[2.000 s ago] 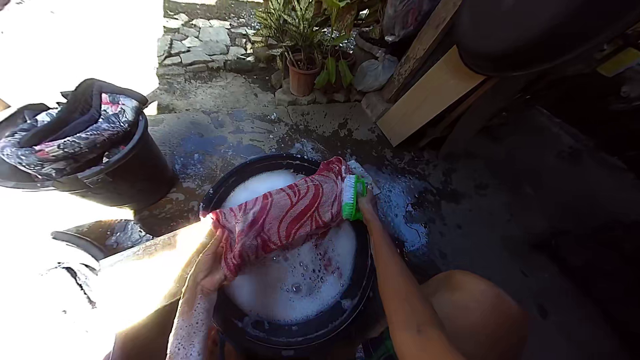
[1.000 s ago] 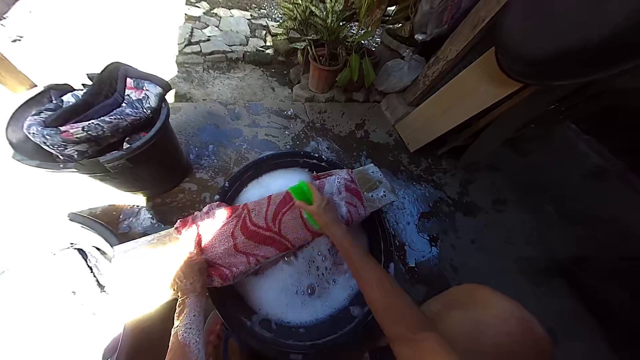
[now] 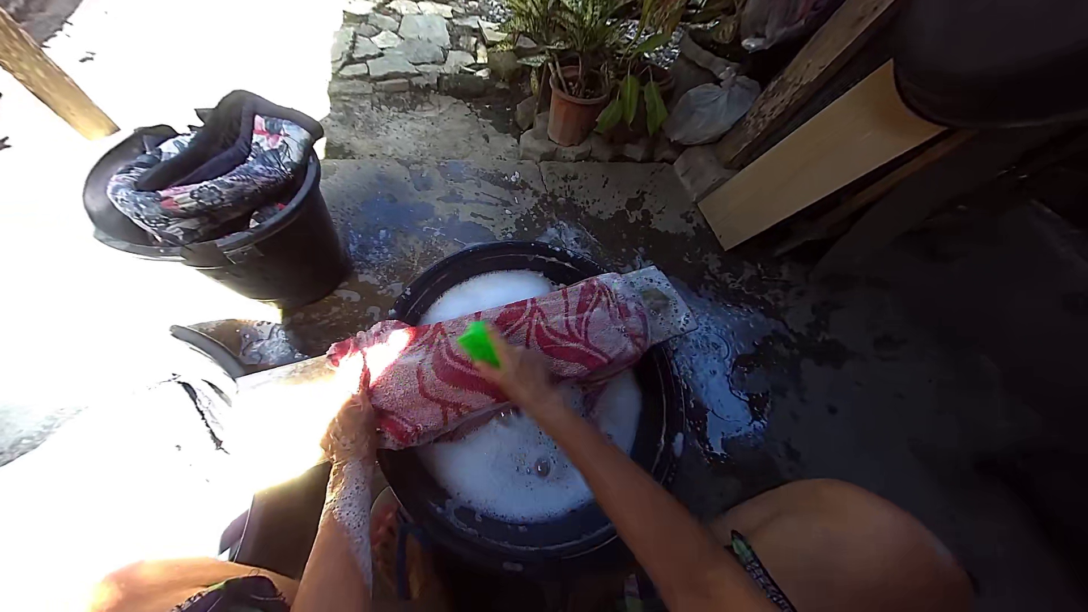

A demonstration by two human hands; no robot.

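A red and white patterned cloth [image 3: 578, 327] lies wrapped over a board [image 3: 667, 302] that spans a round dark basin [image 3: 663, 416] of soapy water. My left hand [image 3: 350, 427], wet with suds, grips the cloth's lower left edge. My right hand [image 3: 520, 372] is closed on a green scrub brush [image 3: 478, 343], which rests on the middle of the cloth. The bristles are hidden, and the hand is slightly blurred. Foam [image 3: 510, 467] with bubbles covers the water below the cloth.
A black bucket [image 3: 293, 246] packed with floral fabric [image 3: 212, 183] stands at the upper left. Beyond the basin are a potted plant [image 3: 572, 110] and a plastic bag [image 3: 712, 106]. Wooden boards [image 3: 816, 161] lean at the upper right. The concrete floor [image 3: 425, 200] is wet, with suds beside the basin.
The brush in my right hand has moved from the cloth's right end to its middle. More of the board's right end shows than two seconds ago. My left hand still holds the cloth's left part.
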